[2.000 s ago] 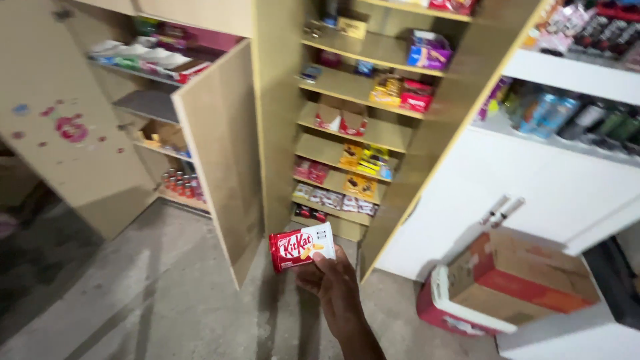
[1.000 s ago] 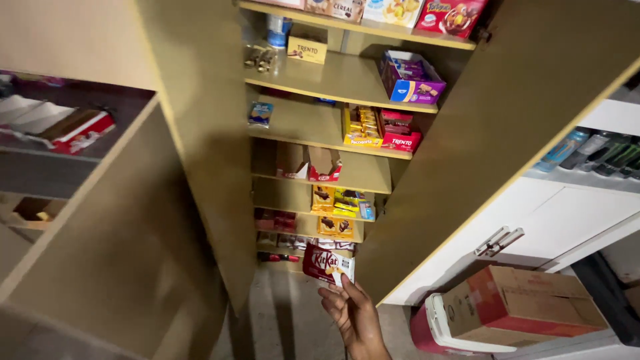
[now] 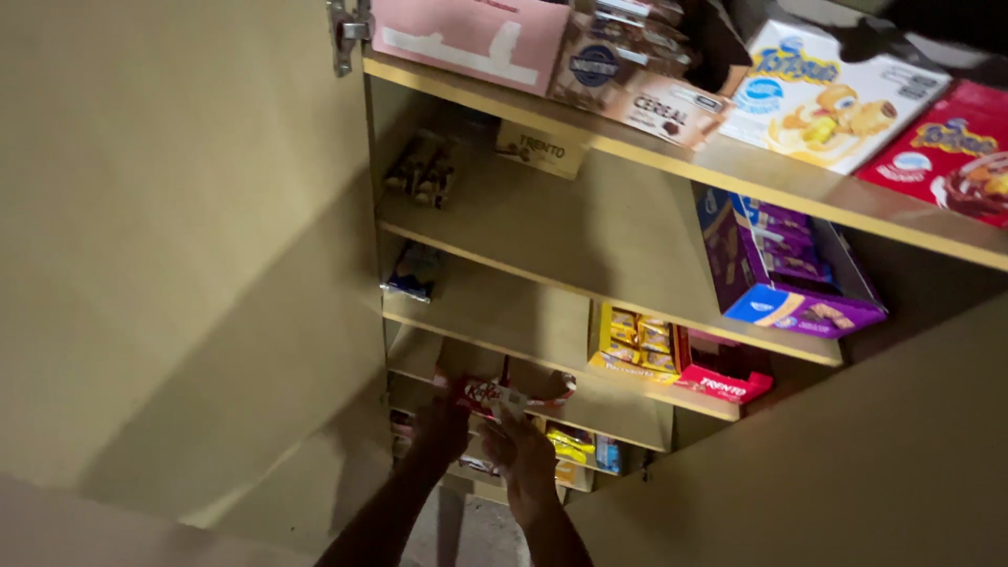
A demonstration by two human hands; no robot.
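Observation:
A red and white KitKat packet point(image 3: 490, 396) is held in front of a lower cabinet shelf, before an open display box point(image 3: 555, 387). My right hand point(image 3: 520, 457) grips the packet at its right, pale end. My left hand point(image 3: 441, 425) is at the packet's left end, in shadow; whether its fingers close on the packet or on the box behind cannot be told. Yellow packets point(image 3: 571, 441) lie on the shelf just below, to the right of my right hand.
Higher shelves hold a purple wafer box point(image 3: 803, 276), a yellow box of sweets point(image 3: 636, 346), a red Trento box point(image 3: 720, 370), a cream Trento box point(image 3: 541, 148), and a blue packet point(image 3: 413, 270). Open cabinet doors stand at left point(image 3: 197, 236) and right point(image 3: 850, 457). A metal hinge point(image 3: 344, 33) sits upper left.
My left hand has come into view beside the packet. My right hand has brought the KitKat packet up to the shelf with the open display box. The view has moved much closer to the cabinet.

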